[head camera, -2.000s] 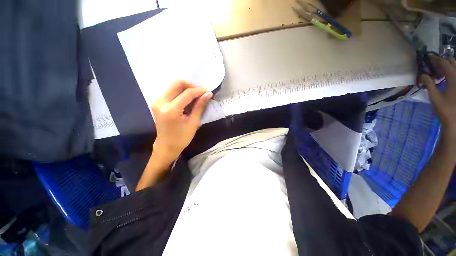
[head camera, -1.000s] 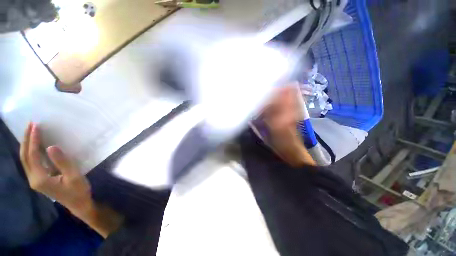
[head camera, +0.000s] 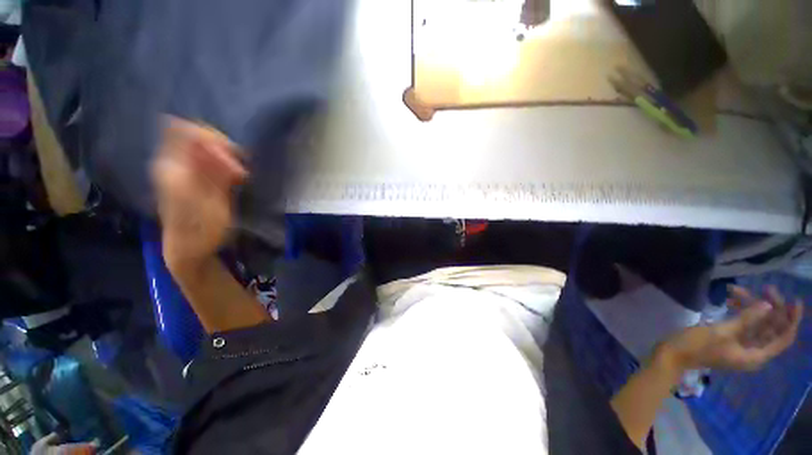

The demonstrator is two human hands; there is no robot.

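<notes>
The large pile of dark navy fabric (head camera: 267,53) lies on the left end of the white table, its lower right edge blurred. My left hand (head camera: 196,191) is at the front of this pile, blurred, fingers bent towards the cloth; whether it grips a layer cannot be told. My right hand (head camera: 743,333) is empty, palm up with fingers apart and slightly curled, below the table's front edge and over the right blue basket.
Thread snips (head camera: 666,115) lie right of the bright tan needle plate area (head camera: 499,80), beside a dark flat piece (head camera: 672,44). Ruler marks run along the white table edge (head camera: 534,200). Blue baskets stand below left (head camera: 174,302) and right (head camera: 757,404). Part of another hand shows bottom left (head camera: 62,447).
The white piece on navy has left the table; a blurred white cloth was near my right hand one second ago. That hand is now empty. My left hand has moved to the navy pile.
</notes>
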